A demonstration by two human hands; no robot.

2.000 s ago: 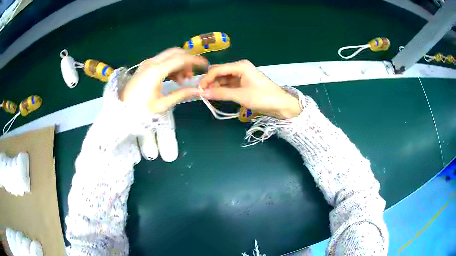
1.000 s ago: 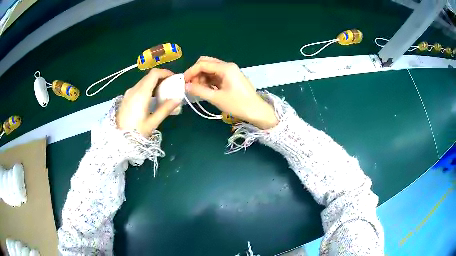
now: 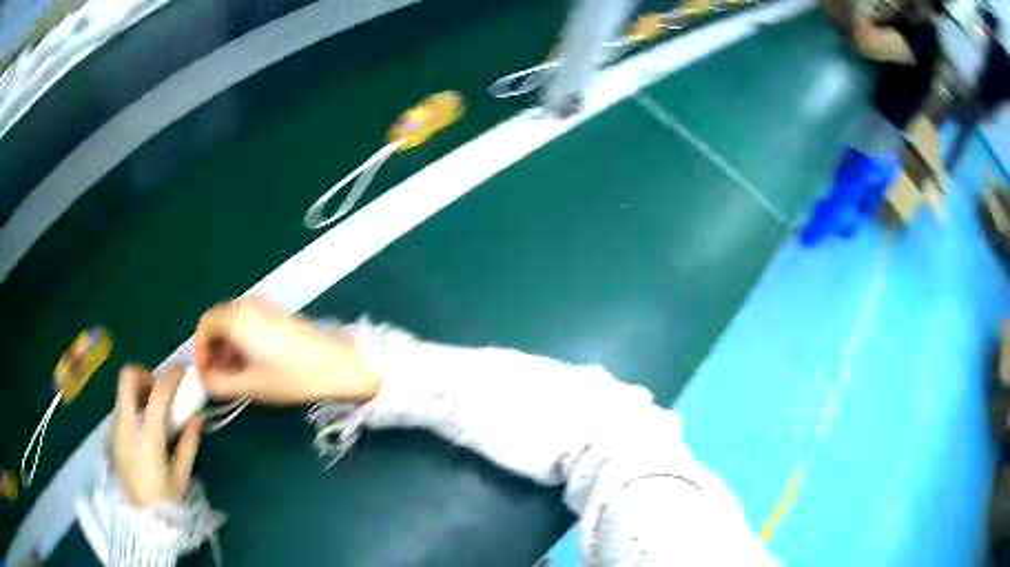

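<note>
My left hand (image 3: 150, 437) is at the lower left, its fingers closed on a white oval hang tag (image 3: 186, 401). My right hand (image 3: 271, 352) is beside it, fingertips pinched at the tag's edge. A short piece of white cord loop (image 3: 227, 414) shows under my right hand, so that hand seems to hold the cord. The yellow piece on this cord is hidden. The picture is blurred.
The green conveyor belt (image 3: 238, 177) carries a yellow corded piece (image 3: 426, 120) and another at left (image 3: 81, 363). More lie beyond the grey post (image 3: 587, 55) on the white edge rail (image 3: 443, 166). A person (image 3: 903, 50) and a blue stool (image 3: 851, 194) are at upper right.
The view has swung to the right, so both hands now show at the lower left. The hands stay together at the tag. The cardboard sheet is out of view.
</note>
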